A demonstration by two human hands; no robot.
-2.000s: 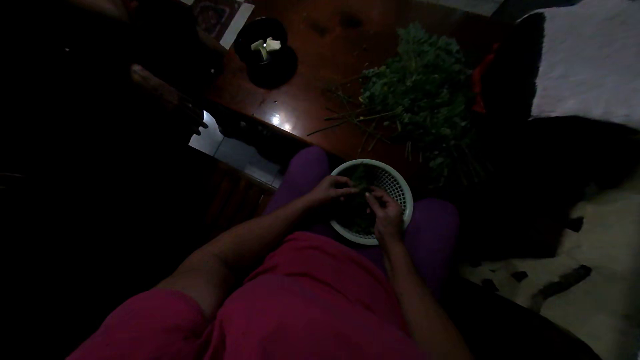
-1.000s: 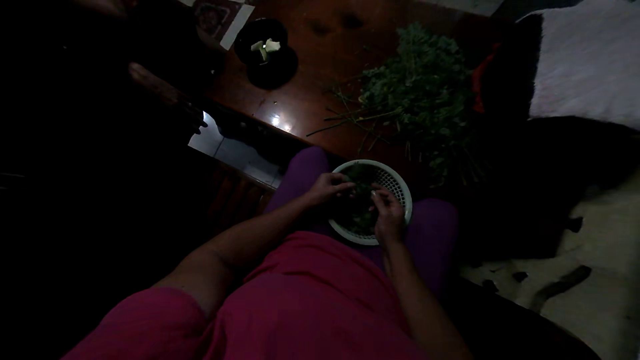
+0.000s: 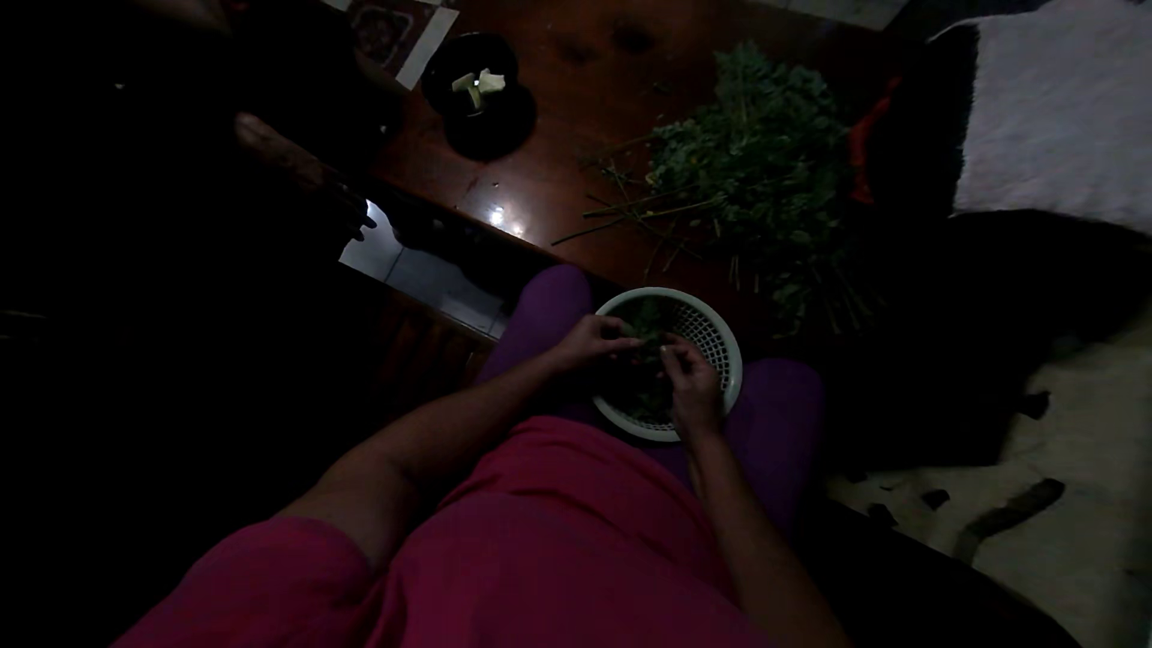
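A pale perforated plastic basket (image 3: 733, 360) rests on my lap, with dark green leaves (image 3: 650, 409) inside. Over its left part my left hand (image 3: 596, 340) pinches a leafy green sprig (image 3: 646, 324). My right hand (image 3: 693, 378) is over the right part of the basket, its fingertips close together at the sprig's lower right side. In the dim light the exact fingertip contact is hard to make out. A large heap of leafy green stems (image 3: 765, 162) lies on the wooden table beyond the basket, some bare stalks pointing left.
On the dark reddish wooden table (image 3: 558, 117) stands a dark dish (image 3: 441, 76) with pale pieces (image 3: 490, 82). Another person's hand (image 3: 346, 202) and foot (image 3: 270, 144) appear dimly at the left. White cloth (image 3: 1053, 117) lies at the upper right, near a red object (image 3: 862, 148).
My hands stay over the basket, with small finger movements around the greens. The heap of stems and the dish have not moved.
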